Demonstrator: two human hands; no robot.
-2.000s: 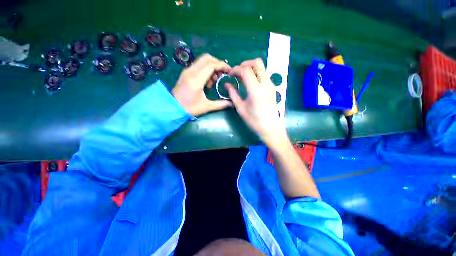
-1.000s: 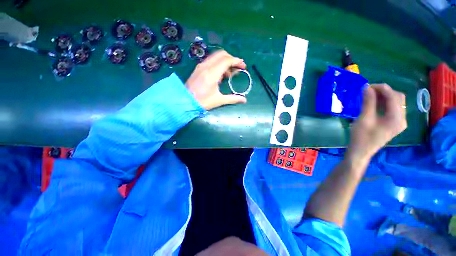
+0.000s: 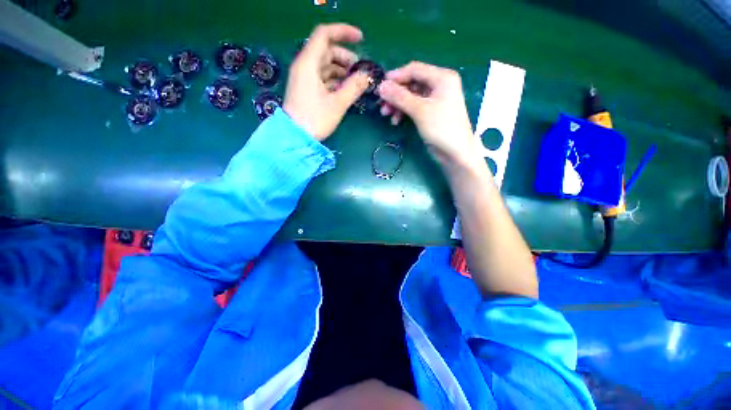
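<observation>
A dark round module (image 3: pixel 367 74) is held up between my two hands over the bench. My left hand (image 3: pixel 322 84) grips its left side with thumb and fingers. My right hand (image 3: pixel 425 102) pinches its right edge with the fingertips. A thin ring (image 3: pixel 387 160) lies on the green bench just below my hands, with the bench showing through it. A white strip with round holes (image 3: pixel 501 104) lies right of my right hand; my wrist and forearm cover part of it.
Several dark round modules (image 3: pixel 223 94) lie at left on clear film. A blue box (image 3: pixel 591 164) stands at right over an orange-and-black tool (image 3: pixel 599 118). A white tape roll (image 3: pixel 717 176) is far right. A pale grey bar (image 3: pixel 48 42) reaches in from upper left. Red trays (image 3: pixel 112 260) show below the edge.
The ring has left my left hand and lies on the bench. My right hand has come back from the blue box. Both hands have taken hold of a module. The view has shifted somewhat.
</observation>
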